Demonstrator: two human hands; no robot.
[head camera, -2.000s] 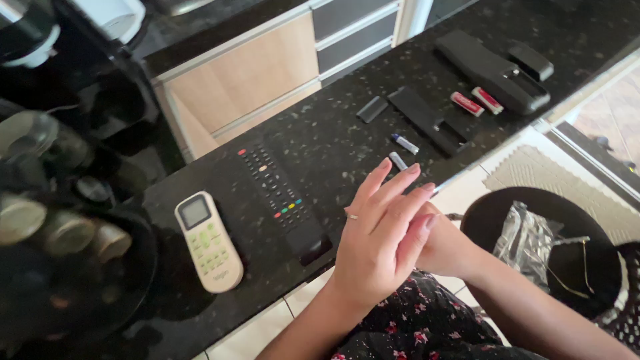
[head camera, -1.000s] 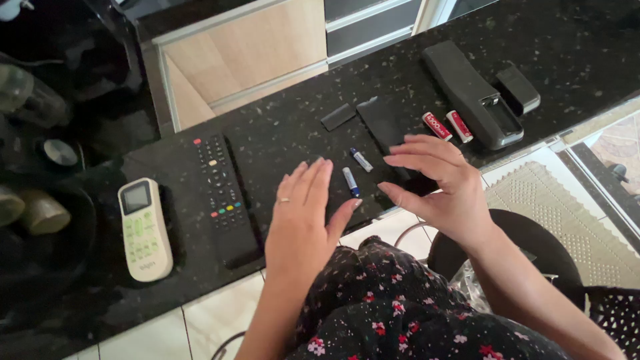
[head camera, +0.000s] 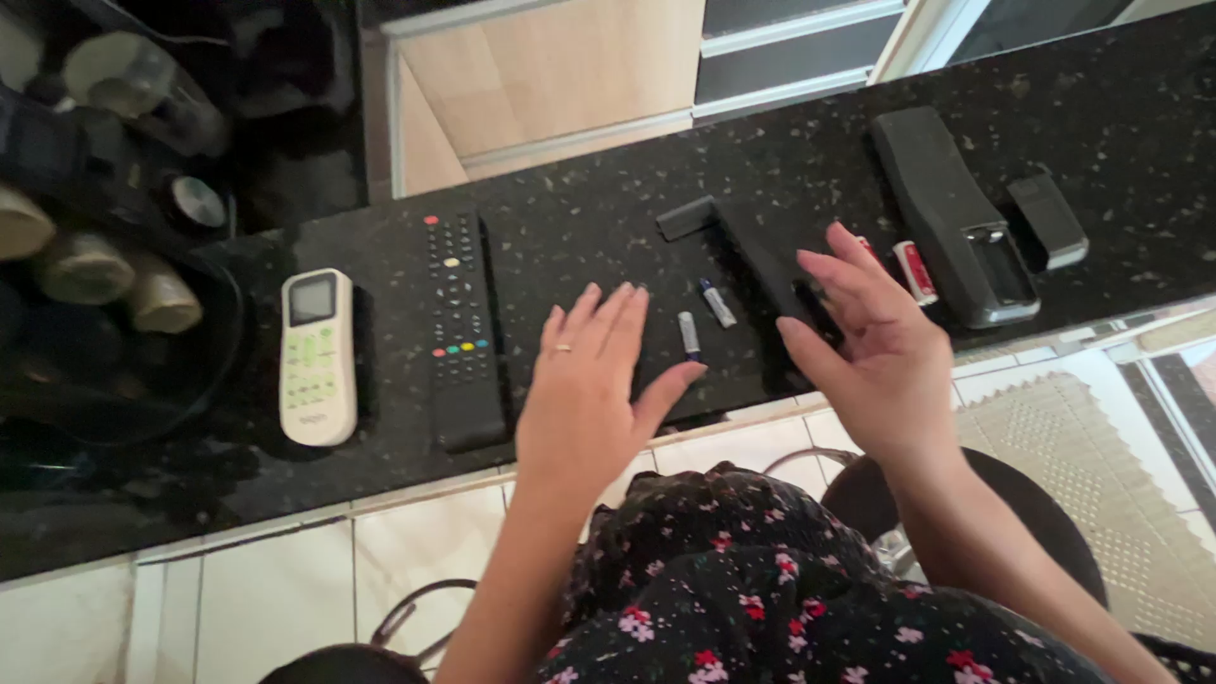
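Note:
My left hand (head camera: 594, 389) is spread palm down, holding nothing, between a black remote control (head camera: 461, 332) and two small AAA-size batteries (head camera: 690, 335) (head camera: 717, 303). Holding nothing, my right hand (head camera: 879, 356) has its fingers apart over the near end of a slim black remote (head camera: 760, 247) with an exposed battery bay. A small black battery cover (head camera: 686, 219) lies by that remote's far end. Two red-and-white batteries (head camera: 915, 273) lie beyond my right hand, one partly hidden. Right of them are a larger dark grey remote (head camera: 950, 209) with its bay uncovered and its cover (head camera: 1048, 217).
A white air-conditioner remote (head camera: 318, 356) lies on the left of the black speckled stone countertop (head camera: 589, 228). Jars (head camera: 85, 266) and a dark round tray stand at far left. Stools (head camera: 1016, 513) are below the near edge, above a tiled floor with a woven mat (head camera: 1073, 475).
My hands were together two seconds ago and are now apart, the left on the left side of the small batteries and the right on their right. The remotes and batteries keep their arrangement.

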